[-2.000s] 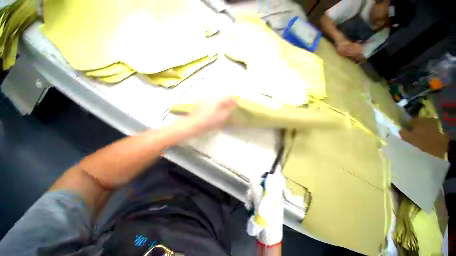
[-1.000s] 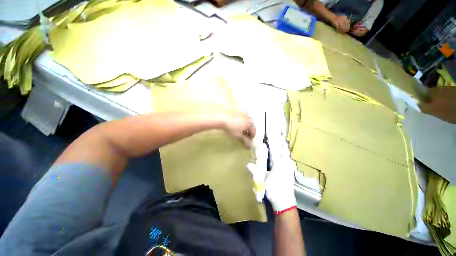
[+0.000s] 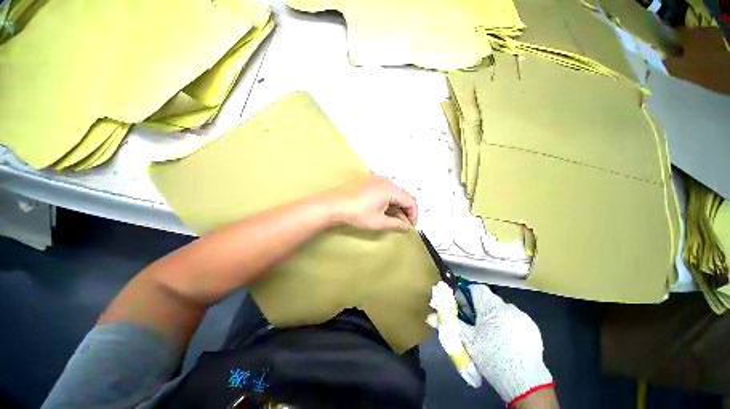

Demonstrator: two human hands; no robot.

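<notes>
A khaki cut panel (image 3: pixel 272 160) lies across the white table's (image 3: pixel 384 120) front edge and hangs over my lap. My bare left hand (image 3: pixel 380 205) pinches the panel's right edge between thumb and fingers. My right hand (image 3: pixel 496 339), in a white knit glove with a red cuff, holds the scissors (image 3: pixel 442 264), with their dark blades pointing up and left. The blade tips are close to my left fingertips at the panel's edge. Whether the tips touch the panel is hard to tell. A white and yellow taped handle shows beside the glove.
A khaki stack (image 3: pixel 576 168) with stepped edges lies at the right. Yellow stacks lie at the left (image 3: pixel 120 72) and far middle (image 3: pixel 424 28). A grey sheet (image 3: pixel 688 124) and a brown piece (image 3: pixel 704 60) are at the far right. Folded bundles (image 3: pixel 704 240) hang below them.
The panel came off the stack, opened out and turned in front of me. My left hand now grips its right edge. The scissors have tilted left, and my right hand has moved right and down.
</notes>
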